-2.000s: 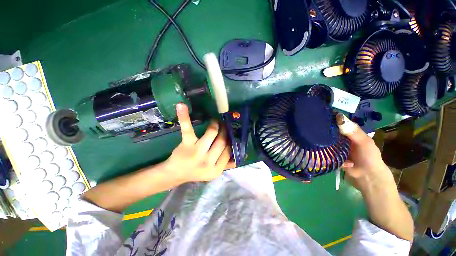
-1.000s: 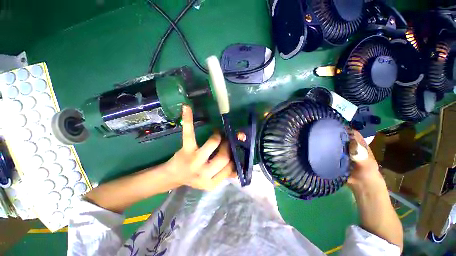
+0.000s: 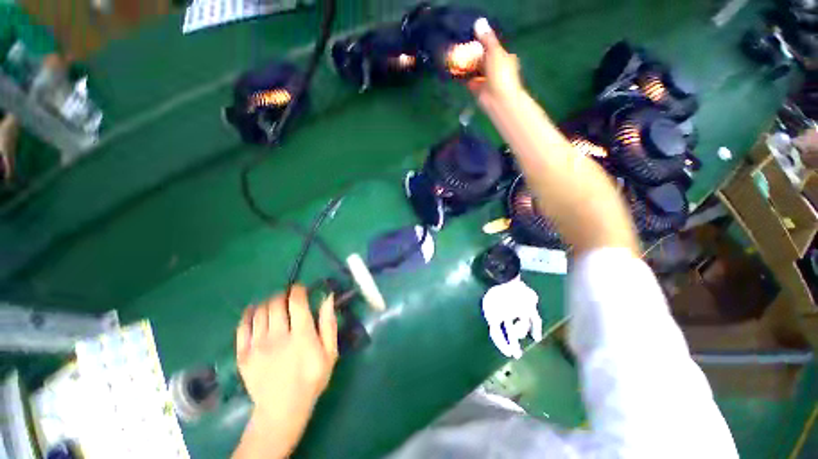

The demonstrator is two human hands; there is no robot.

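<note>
My right hand (image 3: 496, 67) reaches to the far side of the bench and holds a dark fan (image 3: 446, 38) with an orange glow. My left hand (image 3: 289, 348) lies palm down over the bench buffer, with nothing seen in it, and hides most of the motor. The off-white buffing wheel (image 3: 366, 282) stands to the right of my left hand. The second wheel (image 3: 195, 392) shows at the lower left. The picture is somewhat blurred.
Several fans (image 3: 648, 143) stand at the right, partly behind my right forearm. Another fan (image 3: 267, 100) stands at the far left. A white glove (image 3: 512, 316), a round black part (image 3: 498, 264) and a dark flat plate (image 3: 397, 250) lie nearby. A person's hand (image 3: 7, 143) shows far left.
The view has turned toward the bench's far side. My right hand has moved forward with a fan, away from the wheel. My left hand has left the fan's base and lies over the motor.
</note>
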